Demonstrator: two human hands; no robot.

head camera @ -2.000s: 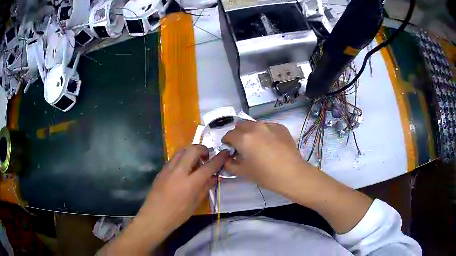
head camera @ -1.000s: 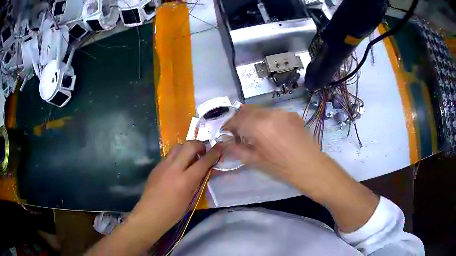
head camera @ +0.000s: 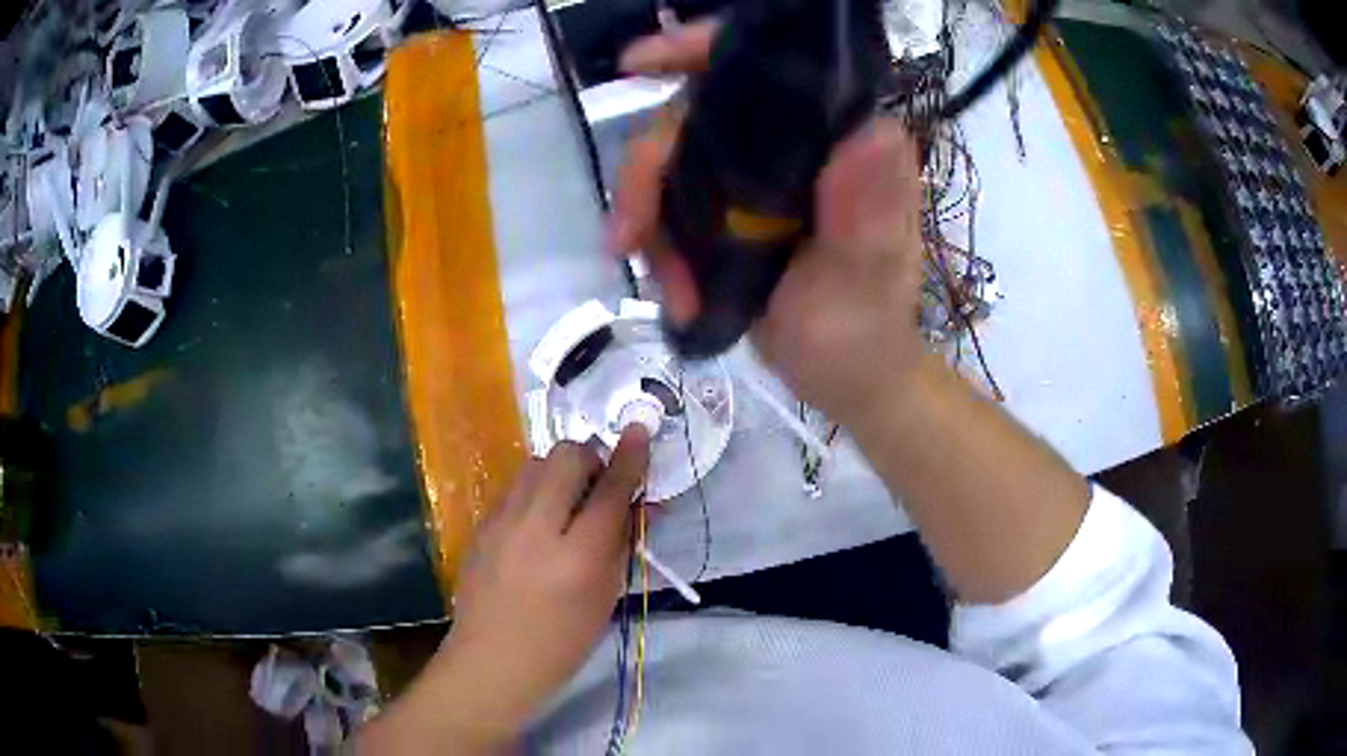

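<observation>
A white plastic housing (head camera: 697, 439) lies on the white ribbed sheet in front of me. My left hand (head camera: 569, 510) holds its near left side, with a fingertip on the small pale wired component (head camera: 638, 414) inside. Yellow and dark lead wires (head camera: 640, 591) run from there down towards me. My right hand (head camera: 849, 281) grips the black electric screwdriver (head camera: 761, 163), slightly blurred, above the housing's far side. Its lower end is over or near the rim; whether it touches cannot be told. White housing arms (head camera: 672, 576) stick out.
The metal screw feeder (head camera: 628, 101) is mostly hidden behind my right hand and the screwdriver. A bundle of loose lead wires (head camera: 960, 273) lies to the right. More white housings (head camera: 126, 278) are heaped at the back left. A gridded sheet (head camera: 1278, 251) is at the right edge.
My right hand has left the component and taken hold of the screwdriver, which is now above the housing. My left hand stays at the housing. The view has shifted, so the bench appears further left.
</observation>
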